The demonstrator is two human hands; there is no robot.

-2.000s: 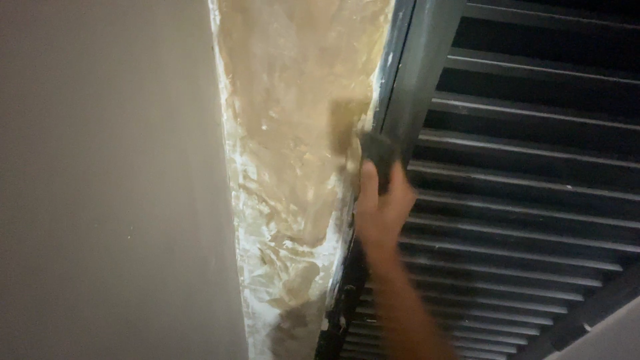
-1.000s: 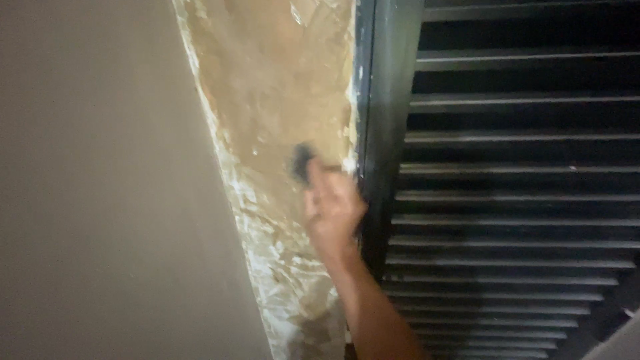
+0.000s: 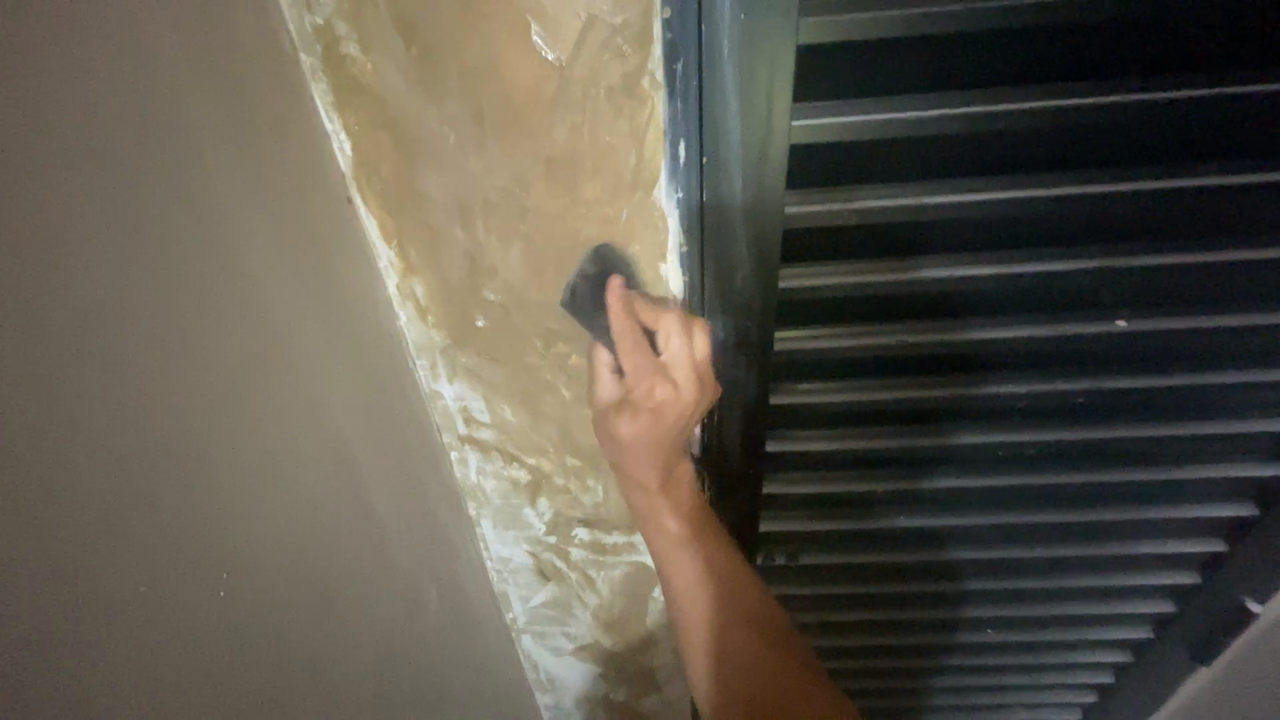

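My right hand point(image 3: 655, 385) reaches up from the lower right and grips a small dark flat pad point(image 3: 597, 290), its index finger laid over the pad's face. What the pad is made of, sandpaper or a scraper blade, cannot be told. The pad lies on or close against a strip of wall point(image 3: 480, 200) with an uneven tan coating, whitish along both edges and more marbled lower down. My knuckles are beside the strip's right edge, near the dark frame. My left hand is out of view.
A dark door or window frame point(image 3: 740, 200) borders the strip on the right, with pale smears on its edge. Beyond it are dark louvre slats point(image 3: 1000, 330). A smooth grey-brown wall surface point(image 3: 200, 350) fills the left side.
Two seconds back my right hand was at the frame edge with the dark pad; it has since moved left onto the coated strip. The pad has stayed in my hand.
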